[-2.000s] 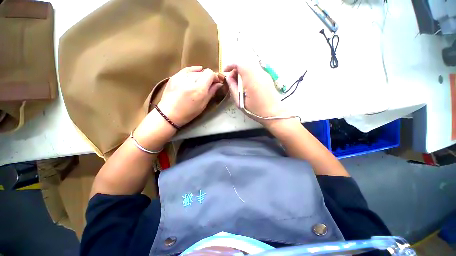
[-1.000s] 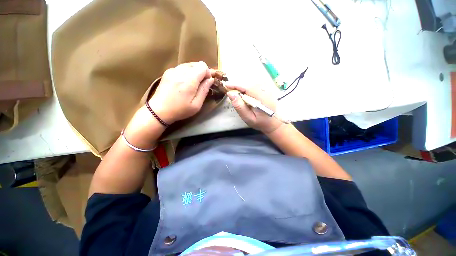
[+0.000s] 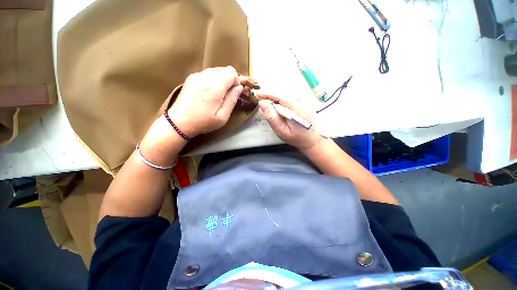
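A large tan canvas bag body [image 3: 136, 62] lies on the white table in front of me. My left hand [image 3: 210, 99] pinches the bag's right edge, near a small brown tab [image 3: 248, 83]. My right hand [image 3: 289, 123], just right of it, holds a slim pale-handled tool [image 3: 292, 116] pointing up and left at the bag edge. The tool's tip is too small to make out against the brown fabric.
A green-handled awl [image 3: 309, 77] with a black cord lies right of the bag. A grey pen-like tool [image 3: 375, 15] and a looped cord [image 3: 383, 54] lie farther right. Another tan bag [image 3: 25, 62] lies at left. A blue crate [image 3: 411, 161] is below the table's right edge.
Since two seconds ago, my right hand has moved slightly down and away from my left fingers, and the pale tool has swung from upright to slanting. The last second shows little change.
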